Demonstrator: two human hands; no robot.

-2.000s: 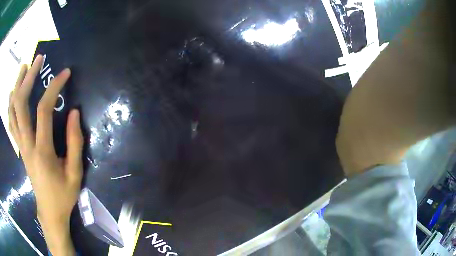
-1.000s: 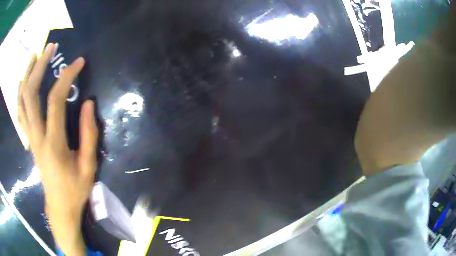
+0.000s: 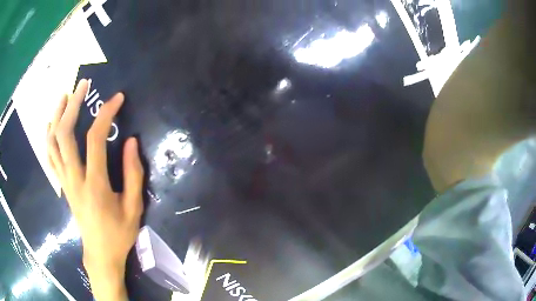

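Observation:
My left hand rests palm down on the glossy black printed sheet at the left, fingers spread, holding nothing. Its fingertips lie by the white NISKO lettering. A pale, rectangular block-like object lies beside my left wrist; what it is I cannot tell. My right hand or wrist is a large blurred skin-coloured shape very close to the camera at the upper right, cut off by the edge. Its fingers do not show, so its hold is hidden.
A loose grey sleeve covers the lower right. White tape strips cross at the upper right beside a white-edged dark cut-out. Green surface shows at the upper left. A second NISKO print with a yellow corner line is at the bottom. Bright glare spots the sheet.
The view has shifted, so the sheet and my left hand appear farther right. My left hand keeps its place and spread on the sheet. The right-hand shape stays close to the camera.

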